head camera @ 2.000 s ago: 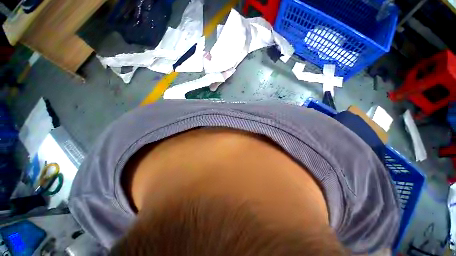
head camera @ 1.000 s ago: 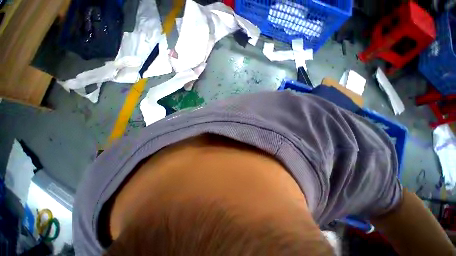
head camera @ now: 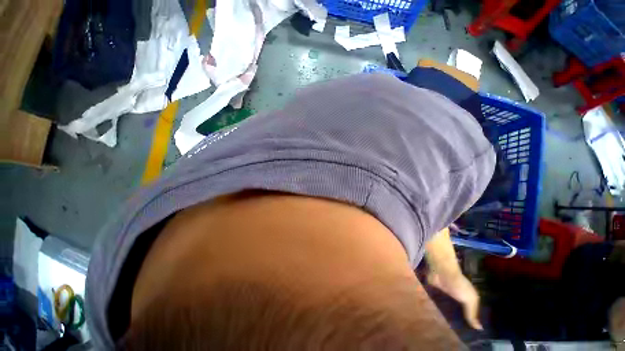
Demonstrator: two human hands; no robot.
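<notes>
The view looks over the wearer's nape and grey shirt, which fill the middle. My left hand shows small and blurred at the lower right, below the sleeve, its fingers pointing down. Dark material lies under and around it; whether the fingers hold any cannot be told. A blue lattice crate stands beside the left arm, above the hand in the picture. A dark navy cloth lies at its far end, next to a brown cardboard edge. My right hand is not in view.
White paper or interlining scraps lie on the floor. Yellow and green looped handles lie on a pale surface at lower left. Red stools, another blue crate and a wooden desk stand around.
The body has leaned and turned, and the floor things have shifted up and left in the picture. The left forearm has swung inward from the right edge, and the left hand has come into view.
</notes>
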